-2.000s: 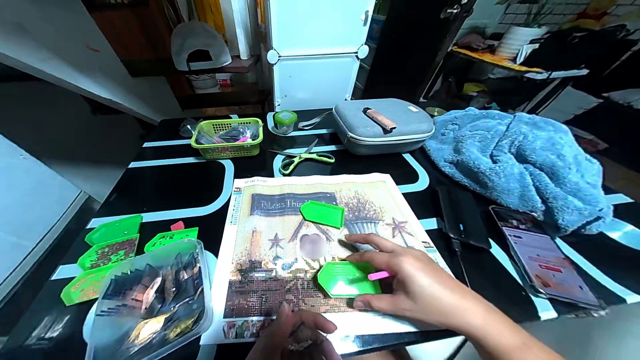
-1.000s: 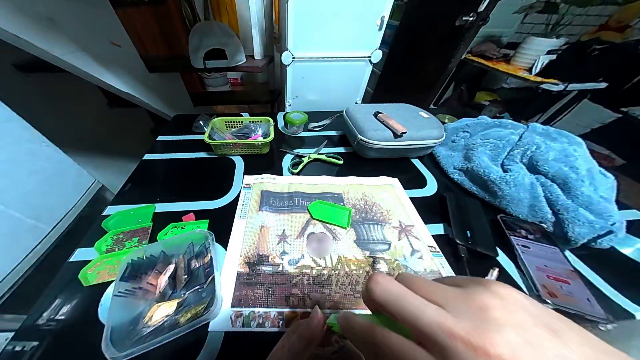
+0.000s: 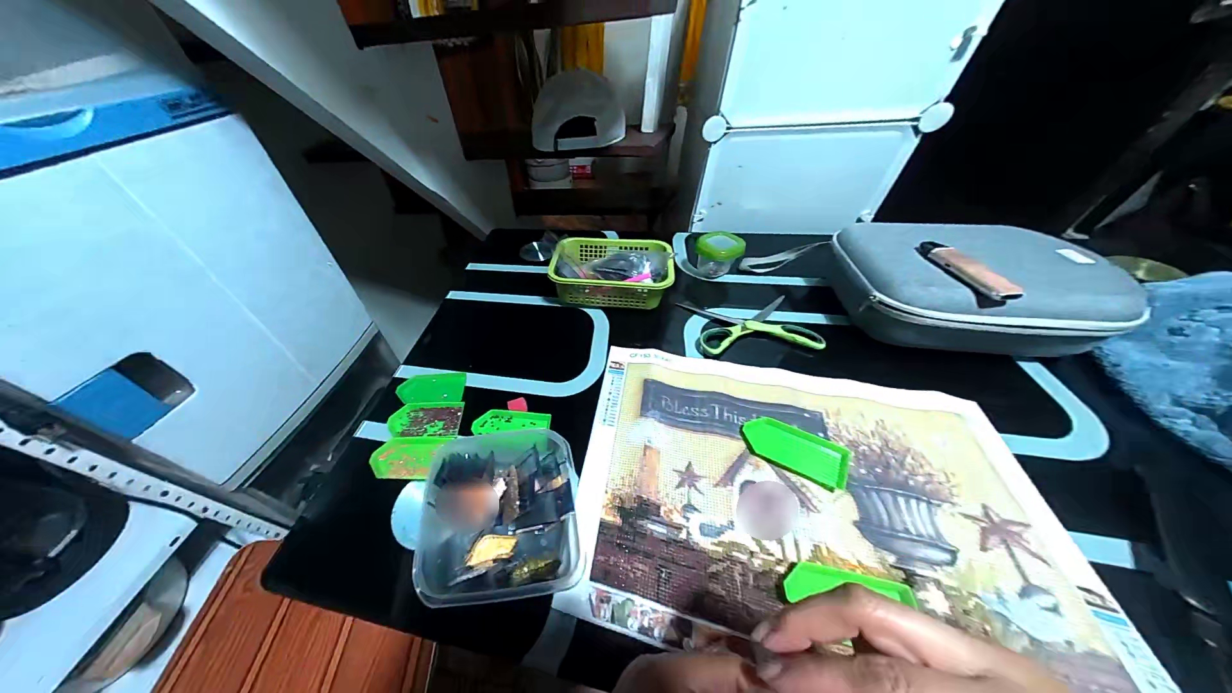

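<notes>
A diamond painting canvas with a printed house-and-flowerpot picture lies on the black table. One green plastic tray rests on its upper middle; a second green tray lies right behind the fingers of my right hand. At the bottom edge of the view, my left hand meets my right fingertips over the canvas's near edge. Whatever sits between the fingertips is too hidden to tell. Left of the canvas stands a clear plastic box of small packets, beside several green trays, some with beads.
Farther back are a green basket, a green-lidded jar, green-handled scissors and a grey zip case with a pinkish-brown object on top. A blue fluffy cloth lies at the right.
The view has swung left. My right hand, spread over the near green tray two seconds ago, has come together with my left. The pink pen seen in it then no longer shows.
</notes>
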